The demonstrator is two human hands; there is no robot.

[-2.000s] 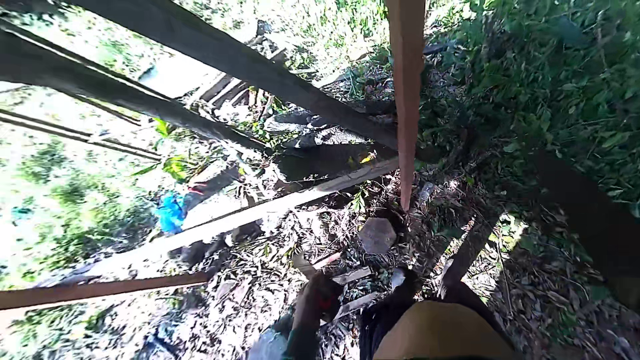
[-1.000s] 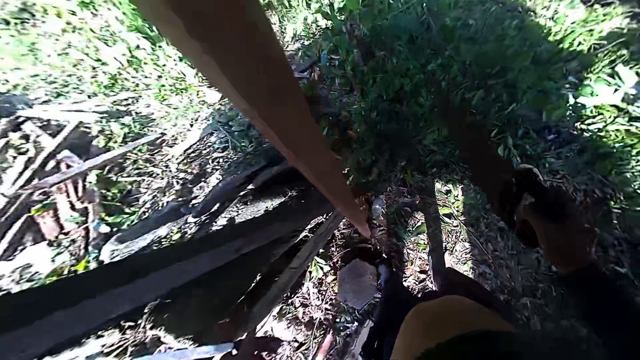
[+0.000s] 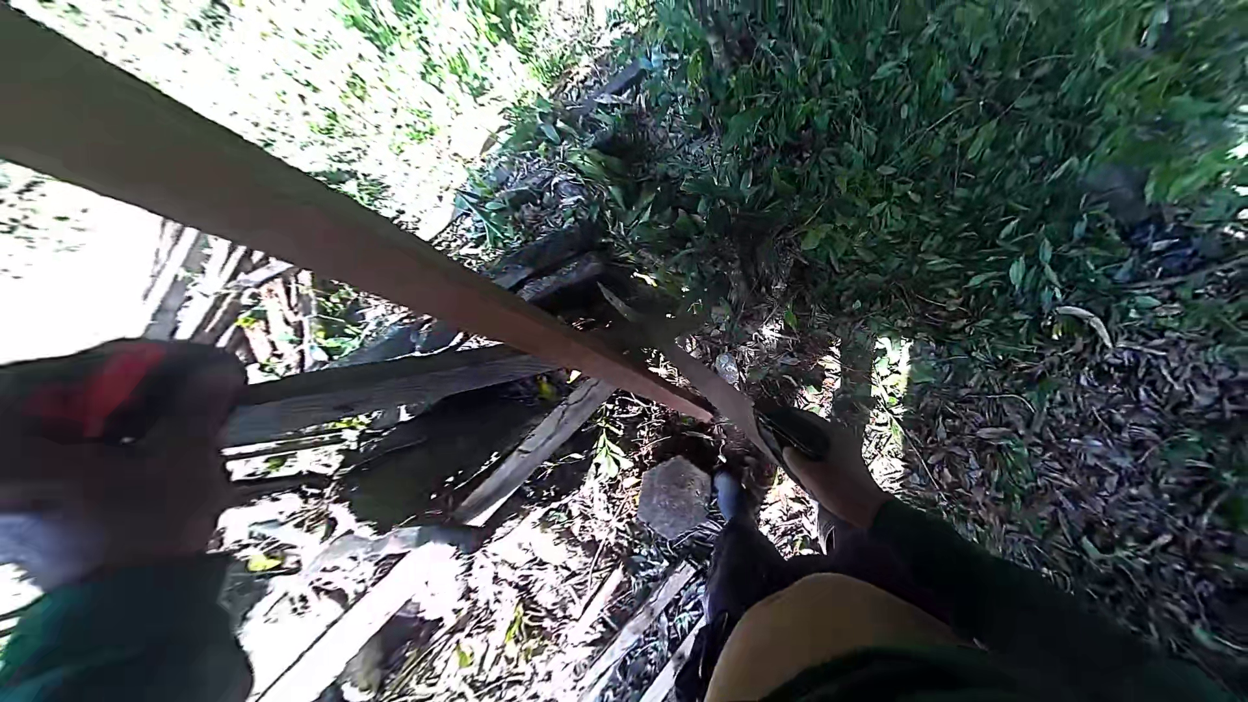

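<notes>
My right hand (image 3: pixel 843 473) grips the dark handle of a long, tapering flat blade, apparently a handsaw (image 3: pixel 717 385). The blade slants up and left, passing close to the lower end of a long sawn timber (image 3: pixel 390 263); contact cannot be made out. At the far left, large and blurred, is what appears to be my left hand (image 3: pixel 146 478) in a green sleeve, with something dark and red (image 3: pixel 107 395) at it; whether that is a held object or a glove is unclear. Just below the timber's end lies a hexagonal block (image 3: pixel 675 497).
Weathered boards (image 3: pixel 536 453) and a thick beam (image 3: pixel 390 385) lie left of the block. A pale plank (image 3: pixel 361 624) is at the lower left. Leafy plants (image 3: pixel 926 175) grow at the upper right, above dry leaf litter (image 3: pixel 1024 439). My foot (image 3: pixel 729 497) stands beside the block.
My right hand, at the right with the dark handle a second ago, is now close to the timber's lower end. A blurred hand and green sleeve have entered at the left.
</notes>
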